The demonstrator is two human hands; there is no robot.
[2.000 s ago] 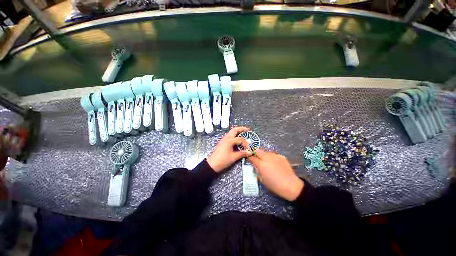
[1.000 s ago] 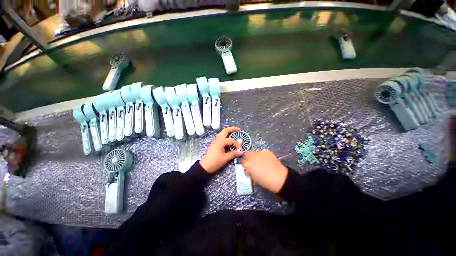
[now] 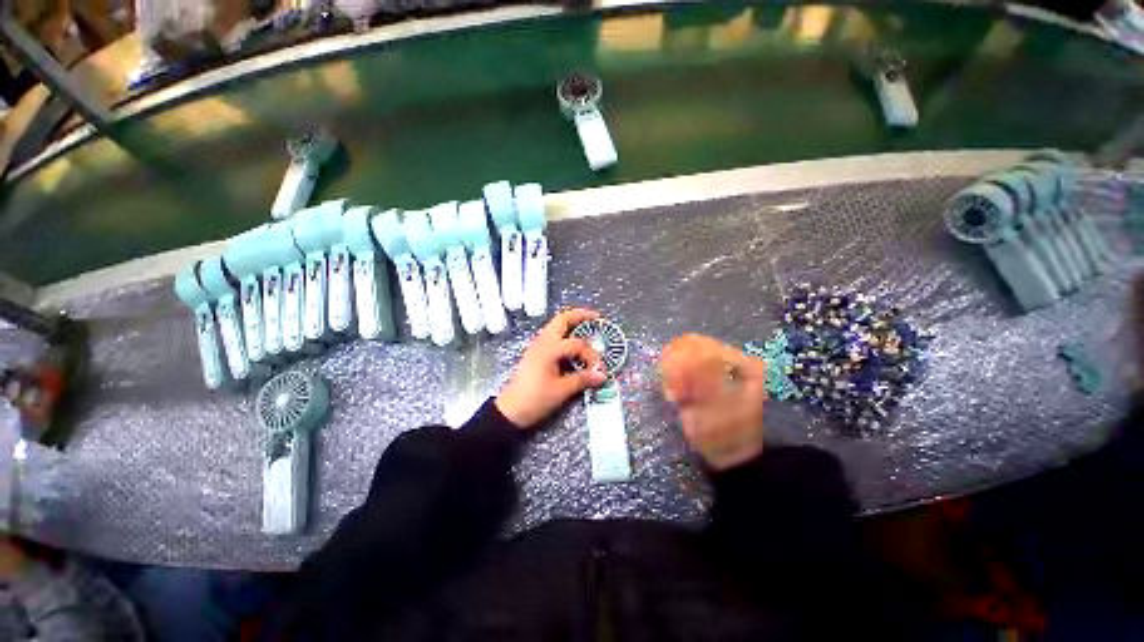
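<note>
A mint handheld fan (image 3: 609, 439) lies in front of me, grille up, its handle towards me. My left hand (image 3: 548, 374) grips its round head at the left side, with fingertips at the lower part of the grille. My right hand (image 3: 715, 395) is off the fan, to its right, with curled fingers and some blur; whether it holds something cannot be told. Small mint parts (image 3: 775, 364) lie just right of it, against a pile of tiny dark blue and shiny pieces (image 3: 856, 357).
A row of mint fans (image 3: 364, 270) stands at the back left. Another fan (image 3: 286, 483) lies at the left. Several more fans (image 3: 1035, 270) lean together at the right. Behind the silvery bench cover (image 3: 677, 238), a green conveyor belt (image 3: 439, 119) carries single fans.
My right hand has left the fan and moved right towards the small mint parts. My left hand has stayed on the fan head. The view has shifted slightly.
</note>
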